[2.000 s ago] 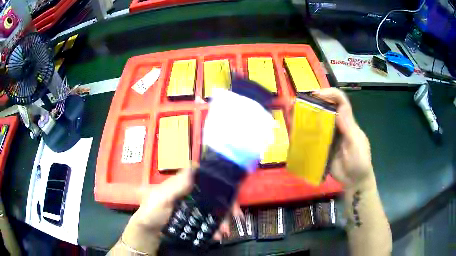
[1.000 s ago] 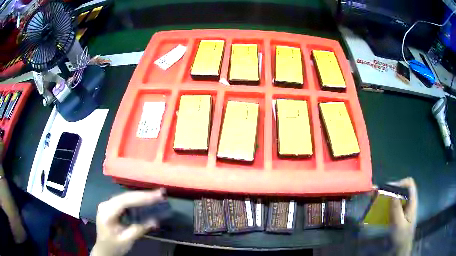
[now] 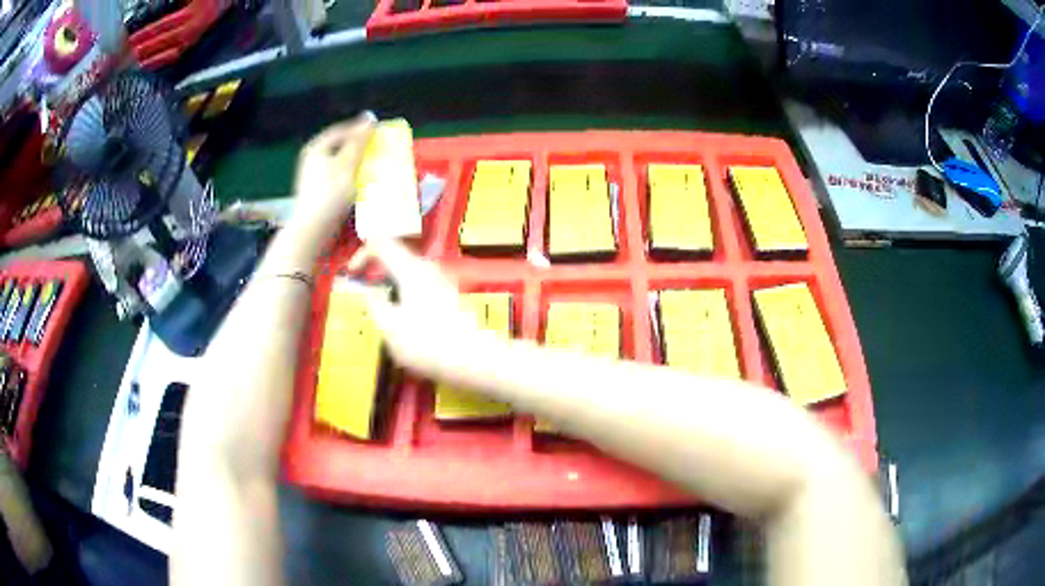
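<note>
The red phone tray (image 3: 573,486) holds yellow-faced closed flip phones in two rows of pockets. My left hand (image 3: 330,169) holds a yellow-faced phone (image 3: 386,160) at the far left pocket; its lower part looks pale, and a bit of a white slip (image 3: 431,192) shows beside it. My right hand (image 3: 430,307) is blurred, its arm crossing the tray. Its fingers are by the top end of the phone in the near left pocket (image 3: 348,378); I cannot tell whether they grip it. My right forearm partly hides the near-row phones.
Loose batteries (image 3: 533,552) lie along the tray's near edge. At left are a desk fan (image 3: 120,149), another red tray (image 3: 52,343) and a dark phone on white paper (image 3: 115,458). A blue item (image 3: 972,181) and a white device (image 3: 1018,280) are at right.
Both hands have moved from the near side to the tray's left end. A yellow-faced phone now lies in the near left pocket, where only a slip showed. The view has shifted.
</note>
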